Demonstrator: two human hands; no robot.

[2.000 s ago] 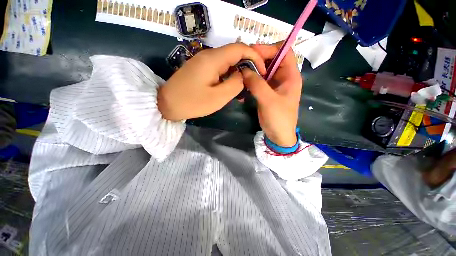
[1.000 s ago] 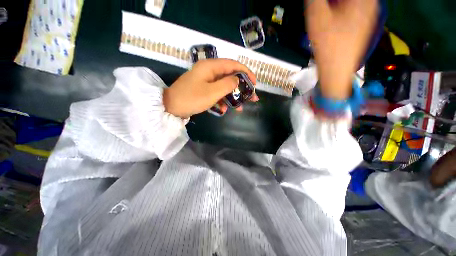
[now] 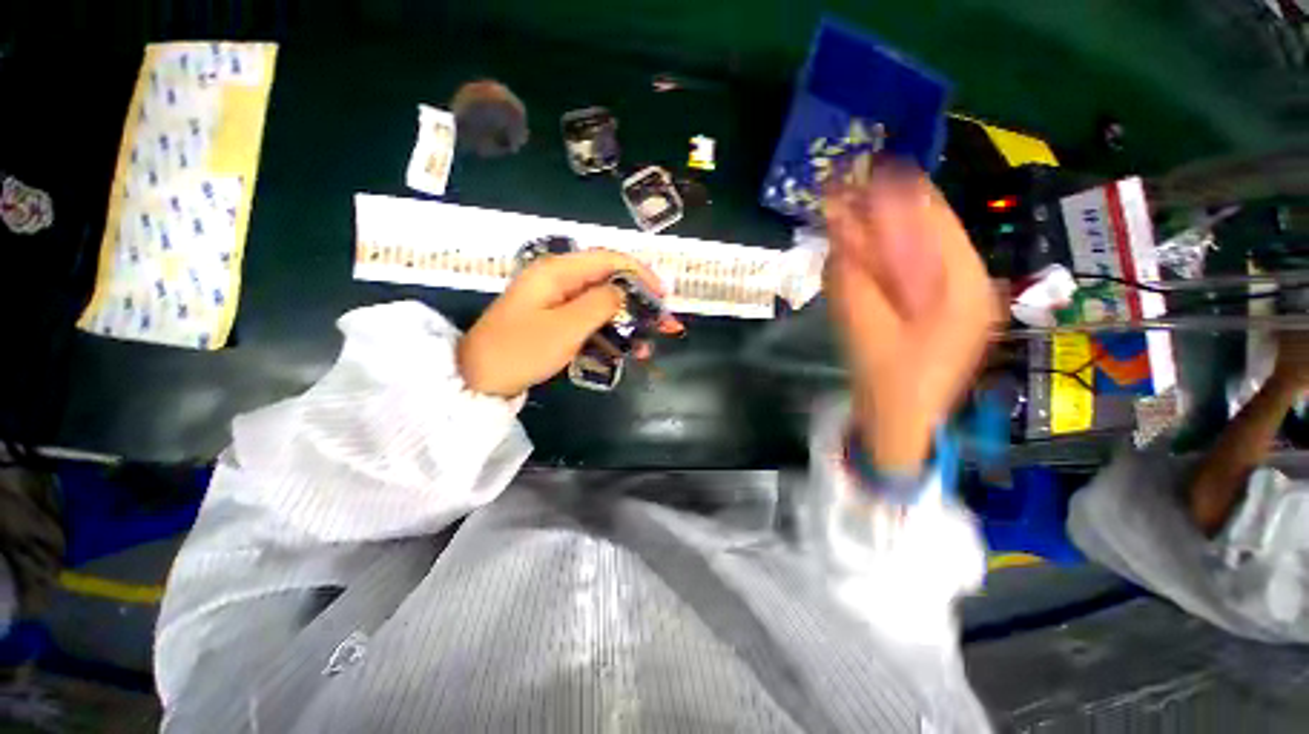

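Note:
My left hand [image 3: 553, 318] holds a dark smartwatch housing with a silvery rim [image 3: 632, 307] above the dark green mat. My right hand [image 3: 912, 294] is blurred at the front edge of the blue parts bin [image 3: 876, 89]; its fingertips are smeared, so I cannot tell what it holds. Small pale-gold bits [image 3: 844, 152] lie in the bin. The white liner strip [image 3: 431, 230] with rows of tiny tan pieces lies behind my left hand. One housing [image 3: 546, 250] rests on the strip and another [image 3: 596, 370] lies just below my left hand.
Two more housings [image 3: 590, 141] [image 3: 653, 199] lie behind the strip, near a small white-yellow component [image 3: 701, 152]. A printed sticker sheet [image 3: 180, 194] lies at left. The glue box [image 3: 1108, 247] stands at right, near a coworker's arm [image 3: 1242, 445].
My right hand, earlier beside my left with the pink tweezers, has moved right to the blue bin. My left hand still holds a housing. The view has shifted, showing more of the mat's far side.

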